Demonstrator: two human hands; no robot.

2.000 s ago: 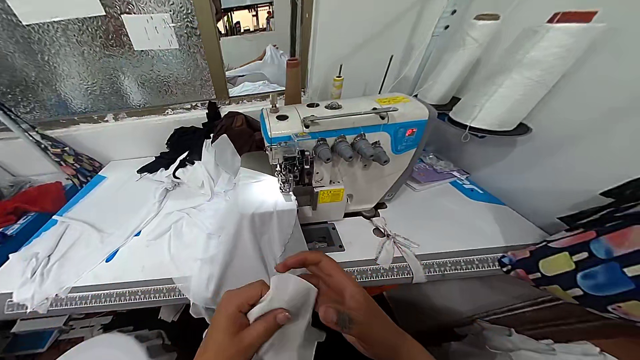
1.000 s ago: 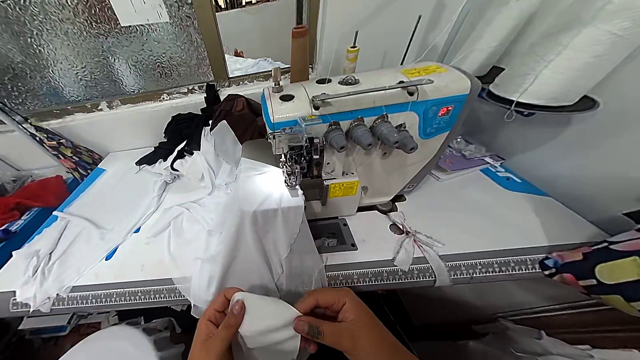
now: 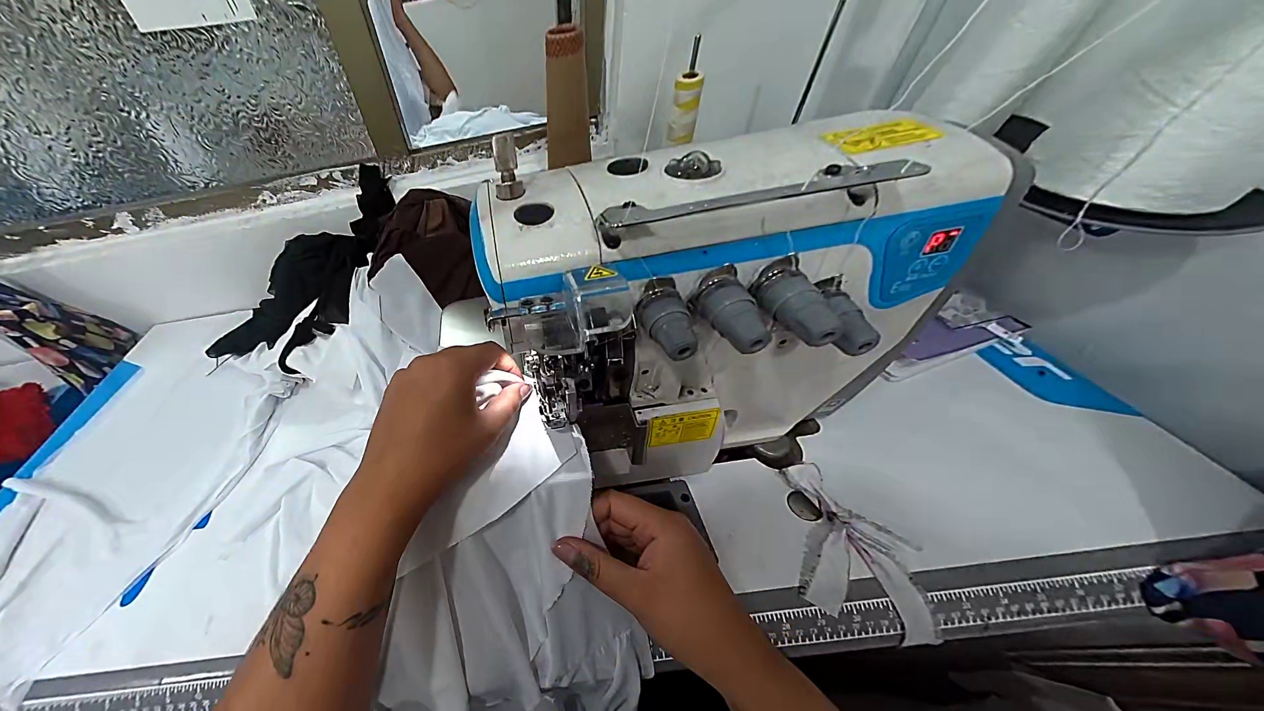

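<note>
White stretch fabric (image 3: 494,592) lies in folds over the table and hangs past its front edge. A smaller white piece (image 3: 504,484) rests on top of it, near the presser foot (image 3: 555,395) of a white and blue overlock sewing machine (image 3: 731,247). My left hand (image 3: 444,420) pinches a fold of white cloth just left of the presser foot. Below the foot, my right hand (image 3: 642,553) holds the right edge of the white fabric between thumb and fingers. Its fingertips are partly hidden behind the cloth.
Black fabric (image 3: 306,286) and brown fabric (image 3: 430,237) are heaped behind the white cloth. Fabric strips (image 3: 839,553) hang over the ruler tape (image 3: 1027,594) at the table's front edge. A cone of brown thread (image 3: 567,99) stands behind the machine. Patterned cloth (image 3: 1210,597) is at right.
Both hands have moved from in front of the table edge up to the machine with the white piece, which now lies near the presser foot. The view has come closer to the machine.
</note>
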